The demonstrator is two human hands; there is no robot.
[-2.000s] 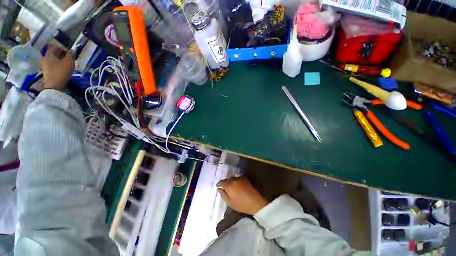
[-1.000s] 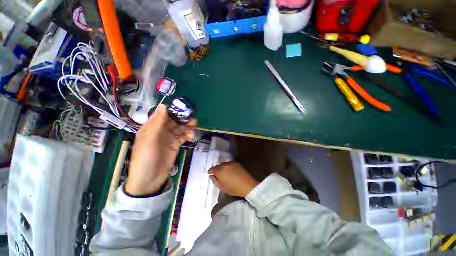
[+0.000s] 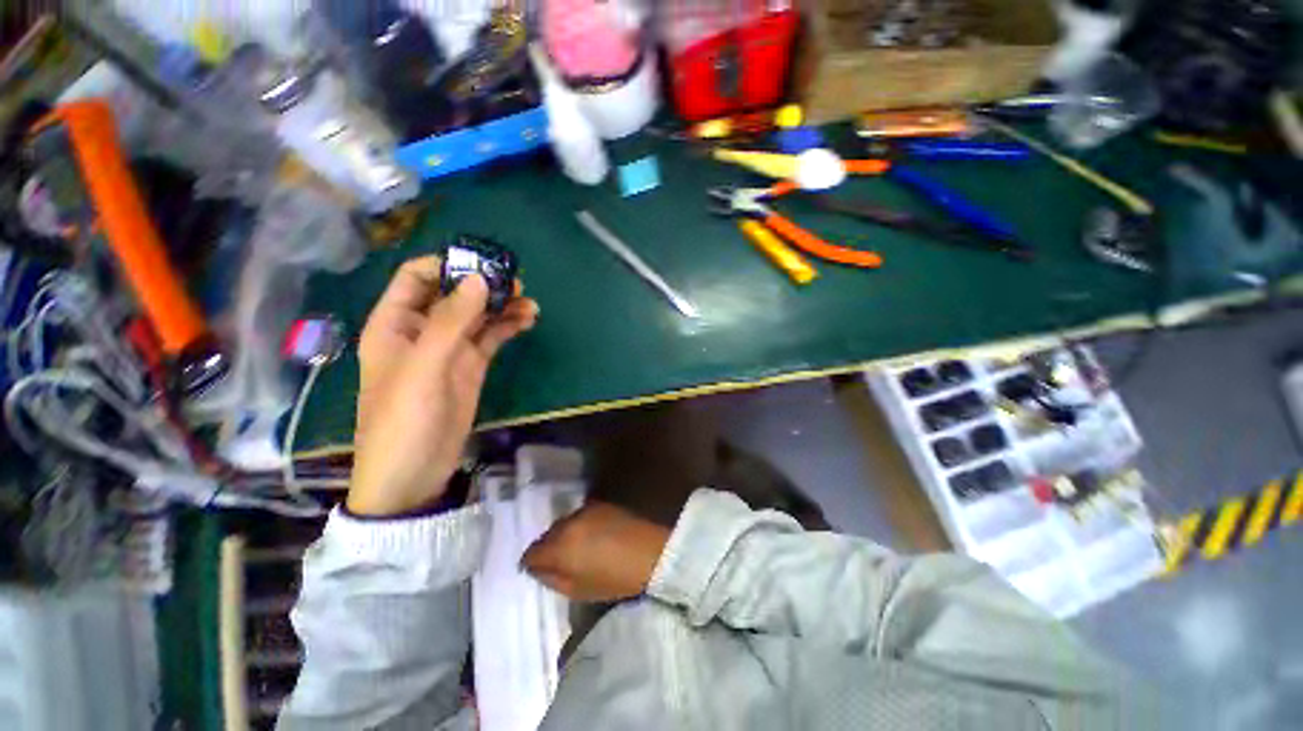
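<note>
My left hand [image 3: 429, 350] is raised over the front left of the green mat. Its thumb and fingertips are shut on a small black smartwatch module [image 3: 477, 271], whose upper face shows a pale reflection. My right hand [image 3: 597, 551] is low, below the bench edge, with curled fingers beside a long white tray or strip [image 3: 517, 614]. Its fingertips are unclear, so I cannot tell whether it holds anything. A small watch with a lit pink and white screen [image 3: 306, 339] on a white cable lies at the left bench edge.
Silver tweezers [image 3: 639, 266], orange-handled cutters [image 3: 822, 240] and blue-handled pliers [image 3: 950, 203] lie on the mat [image 3: 572, 343]. White cables [image 3: 107, 429] are tangled at left. A white blister tray [image 3: 986, 493] with black pieces stands below right.
My left hand has come from the far left to over the mat, now holding the black module. The view has turned right. My right hand stays low by the white tray.
</note>
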